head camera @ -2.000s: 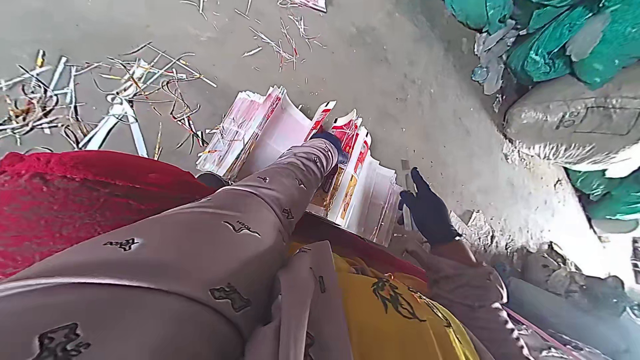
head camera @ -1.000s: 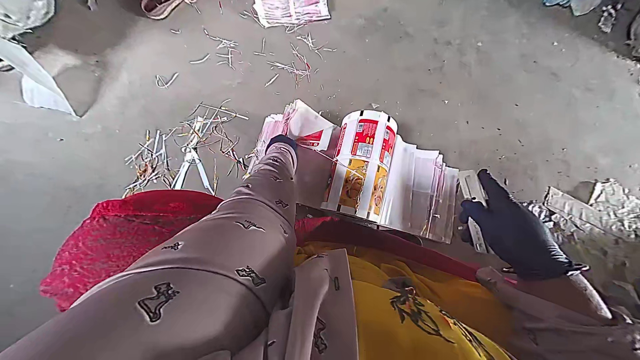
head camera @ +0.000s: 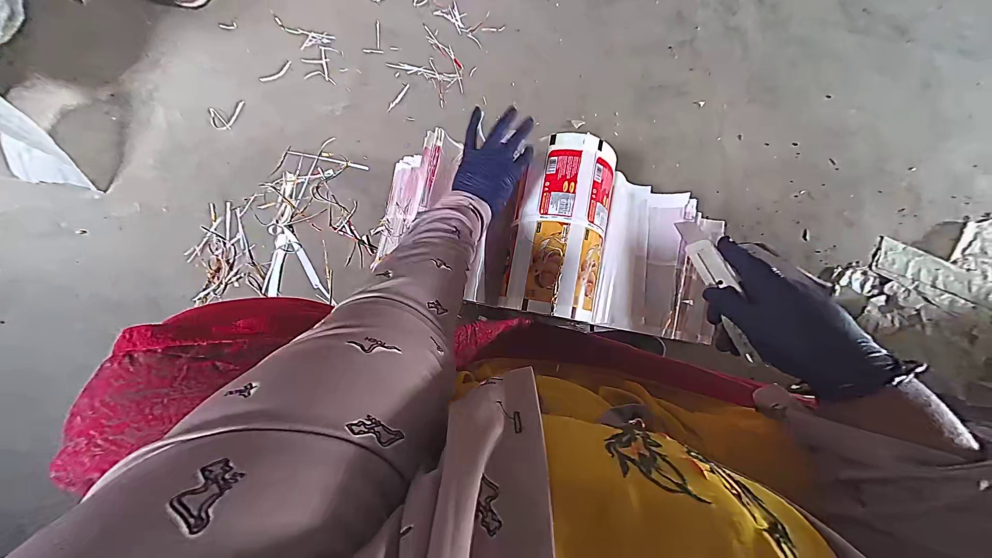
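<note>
A roll of printed packaging film (head camera: 570,221), red, yellow and white, lies in front of my lap. Loose sheets of film (head camera: 651,248) fan out on its right, and more pinkish layers (head camera: 418,190) stand on its left. My left hand (head camera: 494,159), in a dark blue glove, has its fingers spread over the film just left of the roll, holding nothing. At the right edge of the sheets, my right hand (head camera: 736,298), gloved as well, grips a pale-handled utility knife (head camera: 714,267) whose blade tip points up and left, close to the sheets.
Thin cut strips (head camera: 294,232) lie heaped on the concrete floor at left, with more scraps (head camera: 438,70) scattered farther up. Crumpled film sheets (head camera: 930,267) rest at the right. A white sheet (head camera: 39,151) is at the far left. Red cloth (head camera: 194,356) spreads beside my left arm.
My left hand, mostly hidden behind the sleeve one second ago, now shows with spread fingers nearer the roll. The knife remains in my right hand. The view has shifted.
</note>
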